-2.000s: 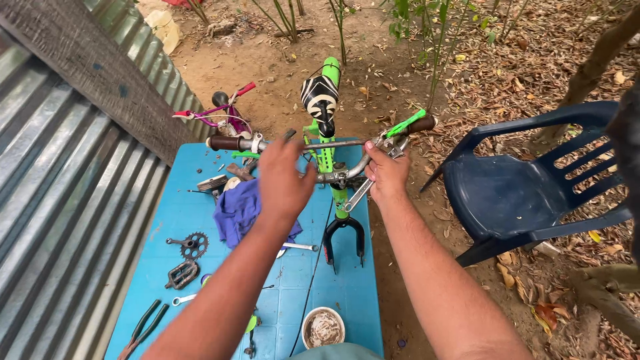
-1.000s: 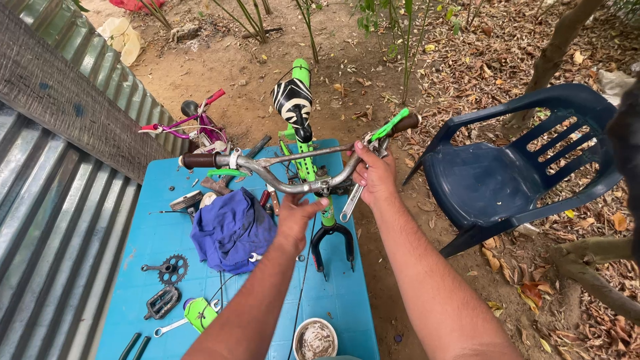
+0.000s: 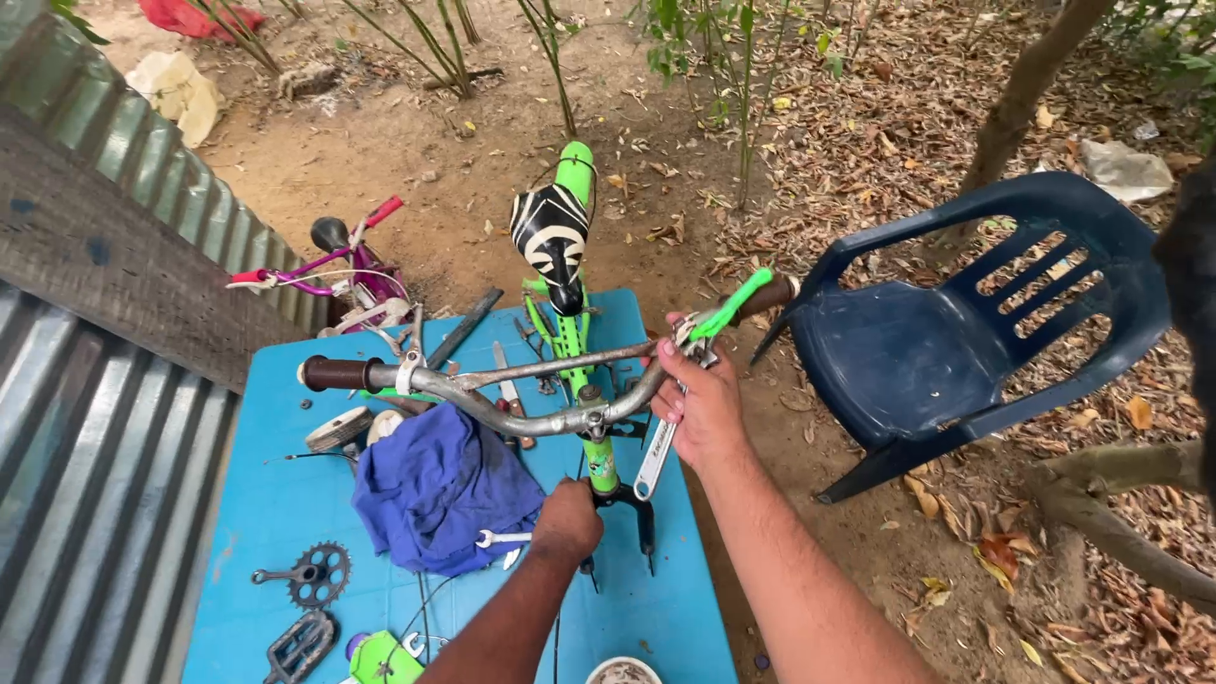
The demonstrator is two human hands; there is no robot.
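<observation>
A small green bicycle frame (image 3: 573, 356) with a zebra-striped saddle (image 3: 554, 242) rests at the table's far right part. Its metal handlebar (image 3: 494, 408) lies across it, with brown grips and a green-covered brake lever (image 3: 731, 306). My right hand (image 3: 698, 404) grips the bar's right side together with an adjustable wrench (image 3: 657, 456), whose handle points down. My left hand (image 3: 570, 518) is closed around the left leg of the black fork (image 3: 644, 522), below the head tube; its fingertips are hidden.
On the blue table (image 3: 237, 494) lie a blue cloth (image 3: 442, 489), a chainring with crank (image 3: 318, 575), a pedal (image 3: 302, 648), an open-end wrench (image 3: 503, 539) and a bowl (image 3: 623, 672). A blue plastic chair (image 3: 912, 361) stands right, a pink bicycle (image 3: 356, 275) behind, corrugated metal left.
My left hand has moved from beside the middle of the handlebar down to the fork. My right hand stays at the bar's right side with the wrench.
</observation>
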